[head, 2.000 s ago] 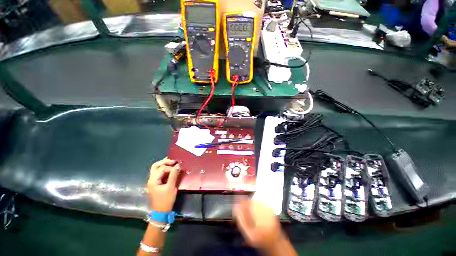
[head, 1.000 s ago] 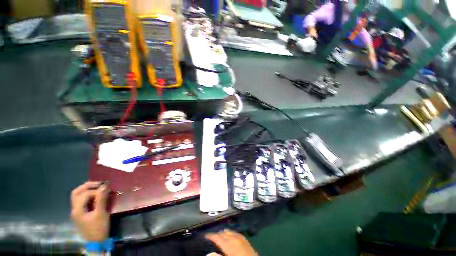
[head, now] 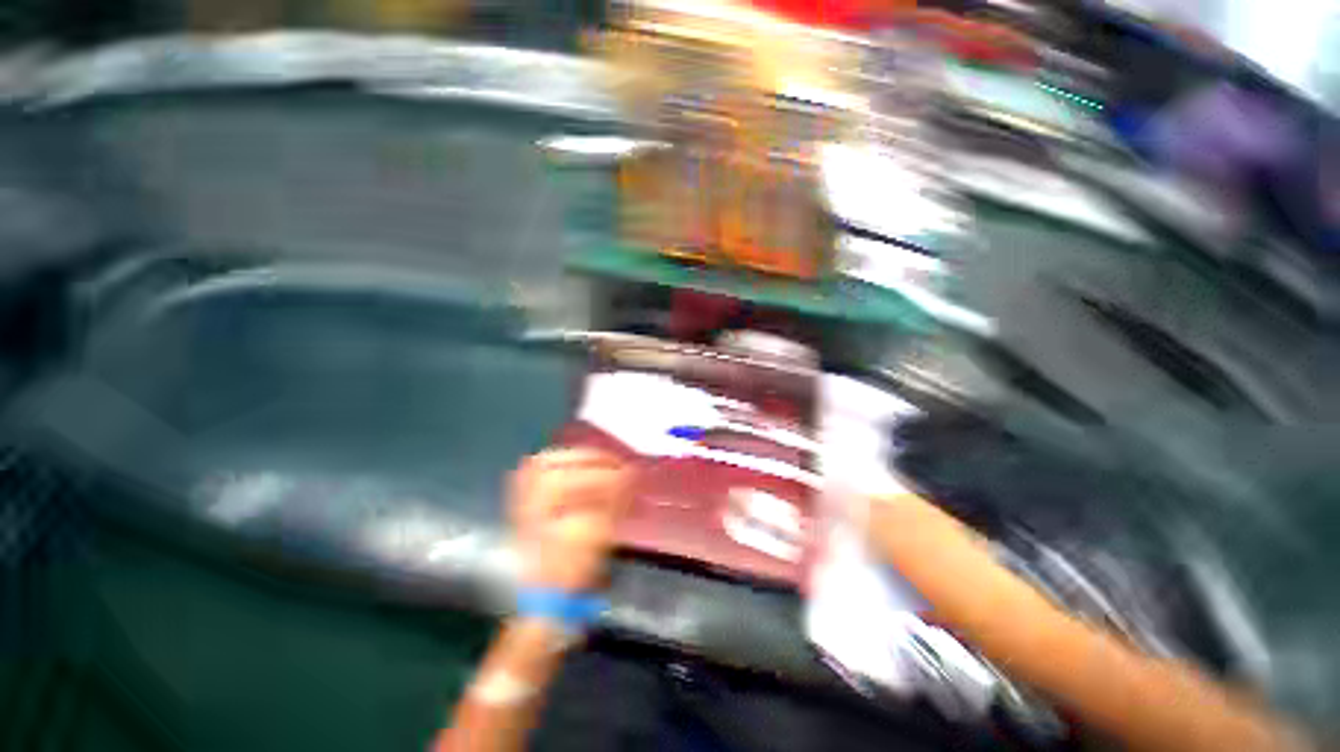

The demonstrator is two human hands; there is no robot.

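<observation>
The whole view is motion-blurred. A dark-red test box (head: 705, 507) lies on the bench, with white paper slips (head: 635, 409), a blue pen (head: 686, 434) and a rotary knob (head: 763, 522) on it. My left hand (head: 570, 507), with a blue wristband, is at the box's left edge; its fingers are blurred. My right hand (head: 882, 507) reaches in from the lower right to the white power strip (head: 845, 588); its fingers cannot be made out. Dark cords (head: 985, 470) and smeared adapter units (head: 955, 661) lie to the right of the strip.
Blurred yellow multimeters (head: 720, 213) stand on the green shelf (head: 919, 306) behind the box. A second white power strip (head: 889, 206) is beside them. A dark cord (head: 1161, 345) lies at the right. A purple-sleeved person (head: 1227, 140) is at the far right.
The view has swung back left, so the bench items sit further right in the picture. My right hand has moved from the bench's front edge up to the power strip. My left hand remains by the box.
</observation>
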